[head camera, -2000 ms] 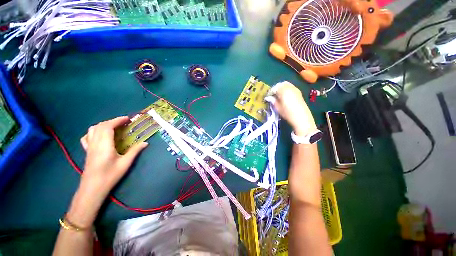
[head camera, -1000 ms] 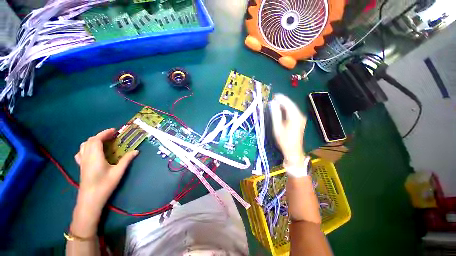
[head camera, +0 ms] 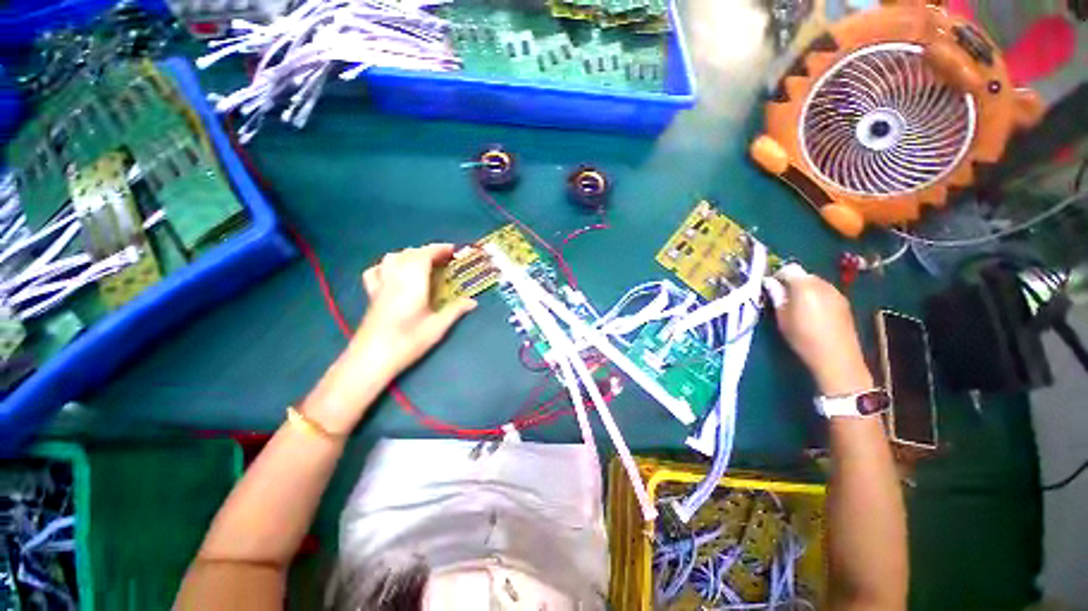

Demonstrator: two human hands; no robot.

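My left hand (head camera: 412, 296) holds the outer edge of the yellow-tan slider board (head camera: 477, 272), fingers above and thumb below. The green main board (head camera: 551, 313) adjoins it on the right. My right hand (head camera: 811, 313) is at the right edge of the yellow control board (head camera: 706, 247), fingertips bunched by its lower right corner; what they touch is hidden. White ribbon cables (head camera: 737, 358) hang from that board. A green adapter board (head camera: 686, 368) lies under cables at centre right. Other white ribbon cables (head camera: 585, 322) cross the main board.
Two speakers (head camera: 495, 167) lie behind the boards. Blue bins (head camera: 537, 105) stand at the back and left. An orange fan (head camera: 793, 131) is back right. A phone (head camera: 909, 376) and black power adapter (head camera: 984, 328) lie right. A yellow basket (head camera: 630, 537) is near my lap. Red wires (head camera: 340, 313) run left.
The view has shifted left, so things appear further right. My right hand has moved from beside the ribbon cables back up to the control board's edge. My left hand stays on the slider board.
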